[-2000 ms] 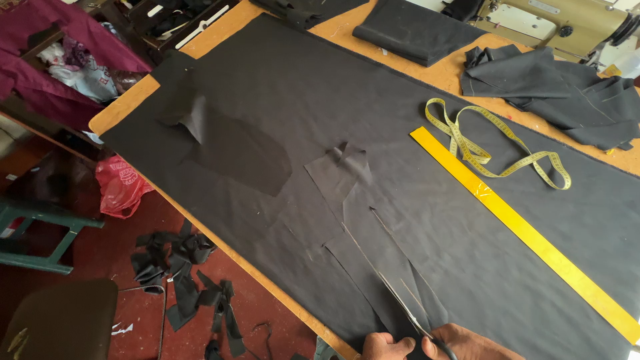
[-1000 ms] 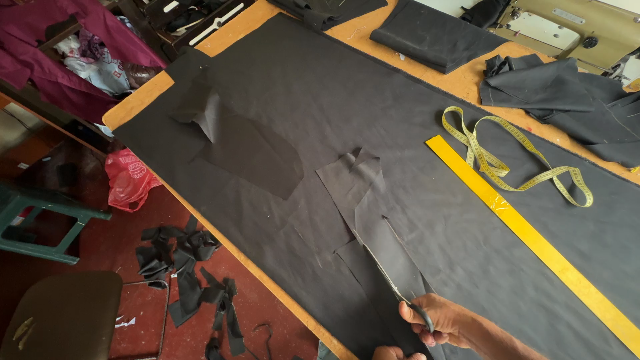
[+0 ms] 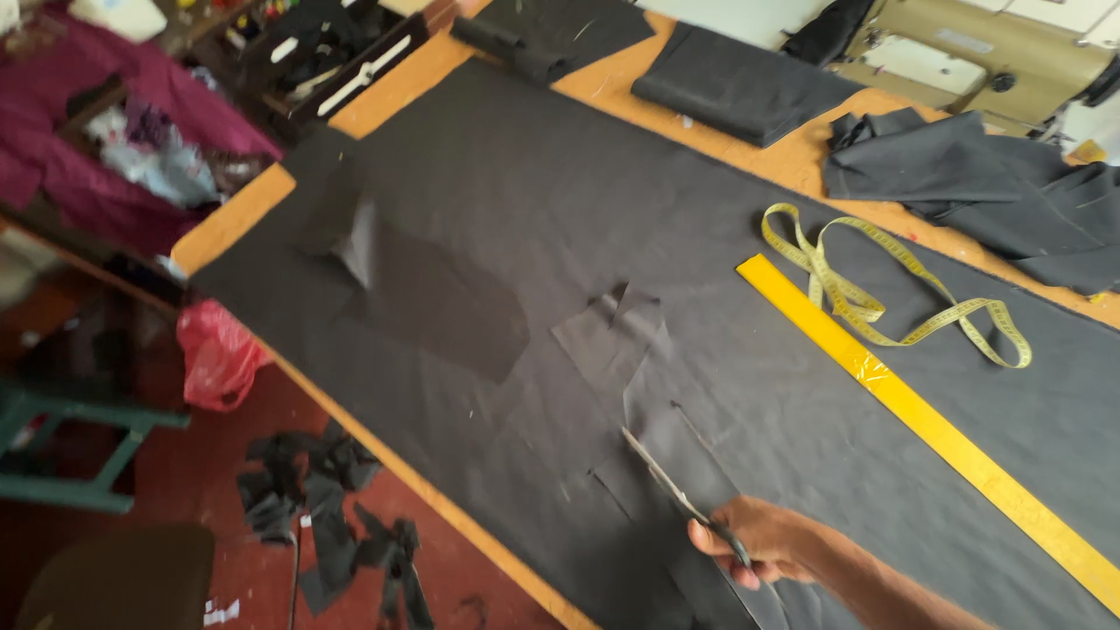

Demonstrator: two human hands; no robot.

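Observation:
My right hand [image 3: 752, 538] grips a pair of scissors [image 3: 669, 486] by the handles, low and right of centre. Their blades point up and left and look closed, with the tips at a slit in the dark grey fabric [image 3: 490, 262] spread over the table. Several cut lines run near the blades, and a small folded flap of fabric [image 3: 612, 337] lies just beyond the tips. My left hand is out of view. Right of my right hand, a yellow ruler [image 3: 927, 420] lies slantwise on the fabric, and a yellow tape measure [image 3: 919, 328] lies in loops beside it.
Folded dark fabric [image 3: 744, 83] and a crumpled dark cloth [image 3: 971, 175] lie along the table's far edge [image 3: 700, 136], near a sewing machine [image 3: 989, 52]. On the red floor are fabric scraps [image 3: 324, 507], a red plastic bag [image 3: 219, 354] and a green stool [image 3: 114, 455].
My left hand, at the bottom edge one second ago, has gone out of view. The scissors in my right hand have moved farther up the fabric since two seconds ago.

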